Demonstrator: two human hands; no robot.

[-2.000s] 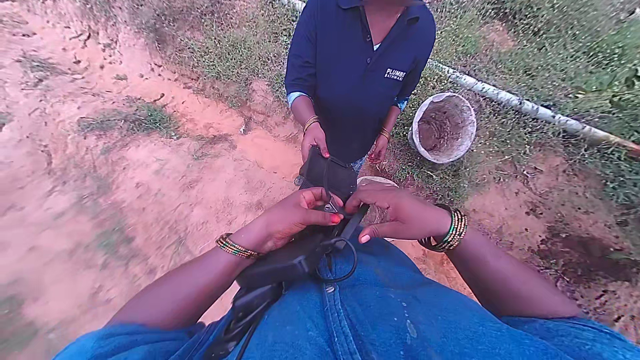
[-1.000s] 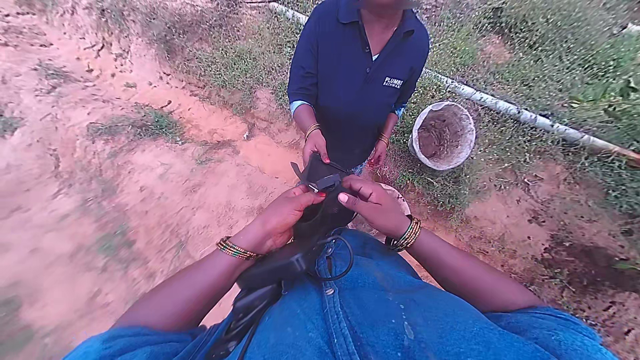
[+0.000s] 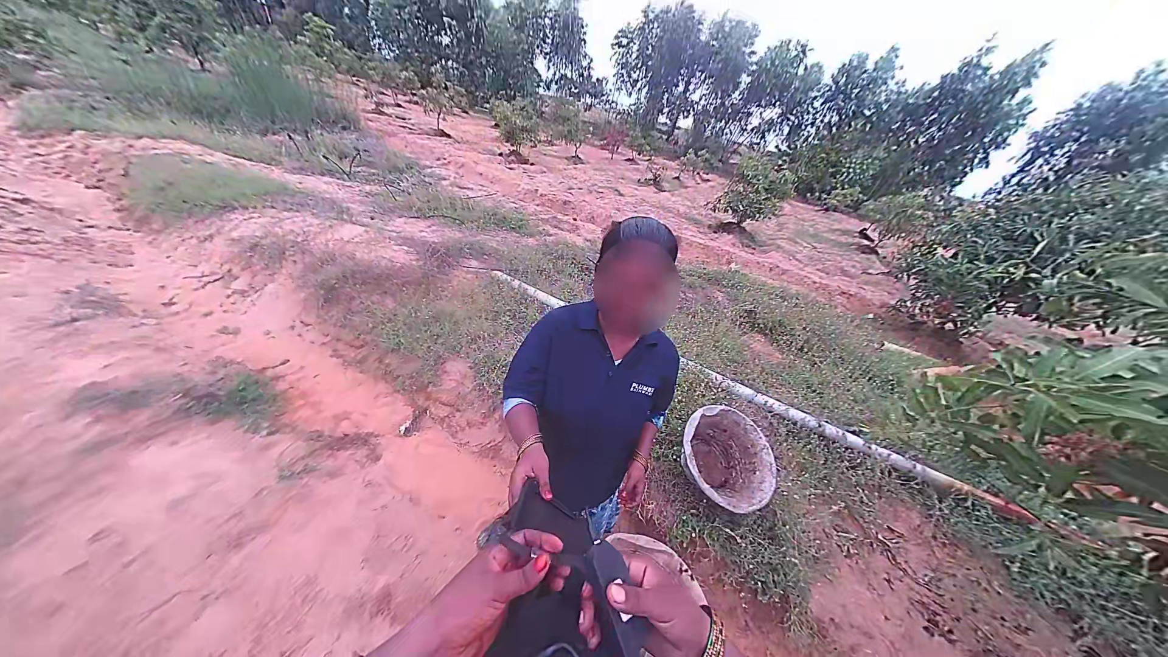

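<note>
A black bag-like item (image 3: 558,538), possibly fabric, lies between me and a person in a navy polo shirt (image 3: 589,392). My left hand (image 3: 511,579) pinches a thin dark strap or cord at its near left side, fingers bent. On the right, my right hand (image 3: 652,598) grips a dark flat piece (image 3: 613,584) with the thumb on top; bangles circle that wrist. The person's hand (image 3: 531,472) holds the item's far upper edge, and their other hand (image 3: 634,484) hangs beside it. The lower part of the item runs out of the frame.
A dirty whitish tub (image 3: 730,459) rests tilted on weeds to the right. Another pale container (image 3: 662,557) is partly hidden behind my right hand. A long pale pipe (image 3: 821,427) crosses the ground diagonally behind the person. Leafy branches (image 3: 1077,411) reach in from the right.
The view has tilted up, bringing in trees and the person's head. My hands have moved apart, with the dark flat piece now in my right hand and a strap in my left.
</note>
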